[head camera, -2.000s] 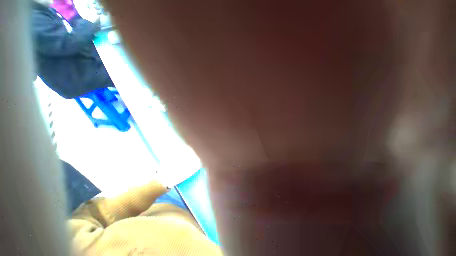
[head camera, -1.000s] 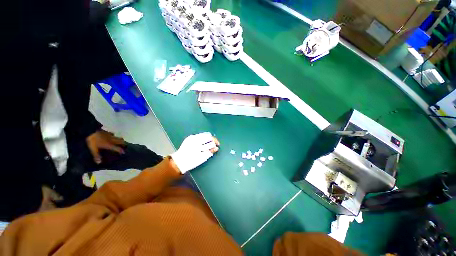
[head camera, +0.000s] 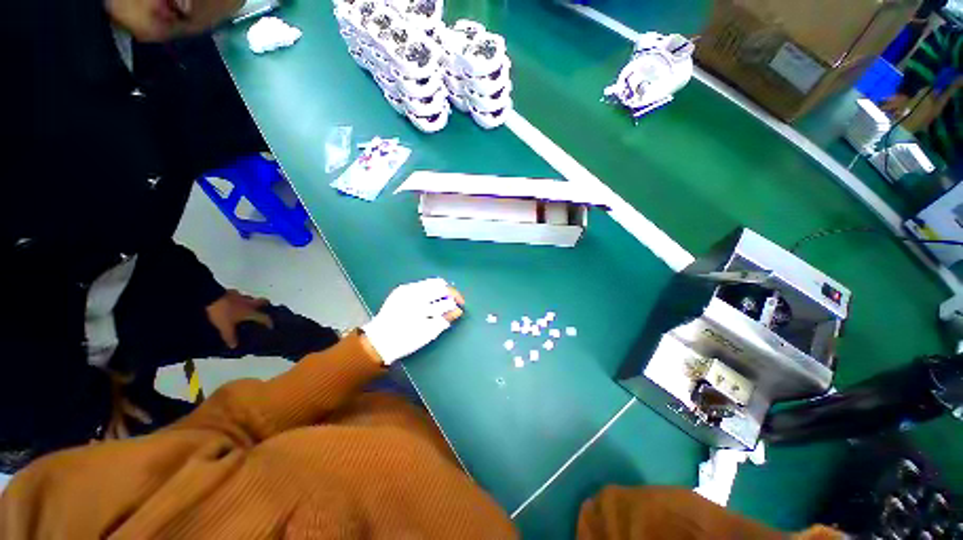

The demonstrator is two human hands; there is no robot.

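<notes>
My left hand (head camera: 410, 320), in a white glove with orange-red or bare fingertips, rests at the near edge of the green bench (head camera: 560, 422). Its fingers are curled, and I cannot tell if anything is under them. Several small white squares (head camera: 531, 326) lie loose just right of it. A long white carton (head camera: 501, 220) with its flap raised lies beyond them. My right sleeve shows at the bottom edge. Only a sliver of my right hand (head camera: 824, 533) may show there, and the rest is cut off.
A grey and black machine (head camera: 729, 348) stands at right, with a white cloth (head camera: 721, 475) and black parts tray (head camera: 903, 506). Stacked white housings (head camera: 422, 63), a printed packet (head camera: 372, 169) and clear bag (head camera: 338, 149) lie beyond. A person (head camera: 116, 158) is at left by a blue stool (head camera: 257, 198).
The blurred dark shape that blocked much of the view two seconds ago is gone. Since one second ago, the white part on the far strip has shifted left and the neighbour has moved. My left hand stays put.
</notes>
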